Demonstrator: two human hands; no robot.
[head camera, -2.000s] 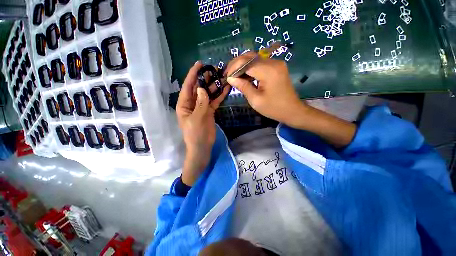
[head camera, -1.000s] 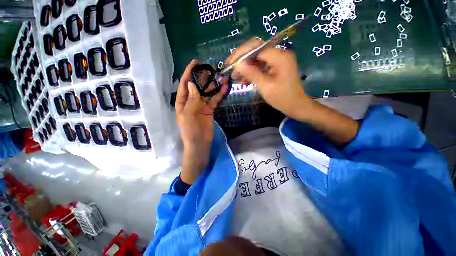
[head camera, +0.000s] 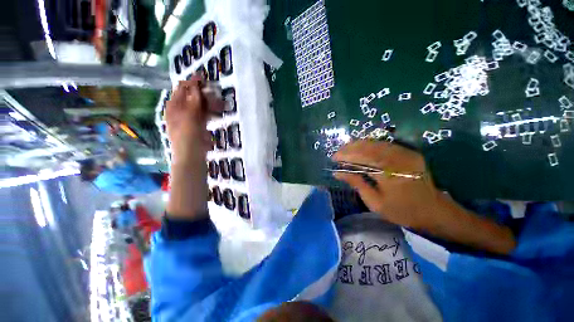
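Note:
The white tray (head camera: 257, 135) stands at the left of the mat with rows of black watch housings (head camera: 235, 169). My left hand (head camera: 189, 110) is over the tray's left part, blurred, with its fingers among the housings; whether it holds one cannot be told. My right hand (head camera: 393, 182) is low over the green mat and holds slim silver tweezers (head camera: 352, 168) with a yellow section, tips pointing left. No housing shows at the tweezer tips.
An adhesive sheet (head camera: 313, 56) with a dense white grid lies on the green mat (head camera: 371, 25). Loose white rectangular frames (head camera: 469, 78) are heaped and scattered at the right. A person in blue (head camera: 126, 179) is in the left background, beyond the tray.
My left hand has moved left from beside my right hand to the tray; the black housing it held is no longer clearly visible. My right hand keeps the tweezers, now lying flatter. The view has turned left.

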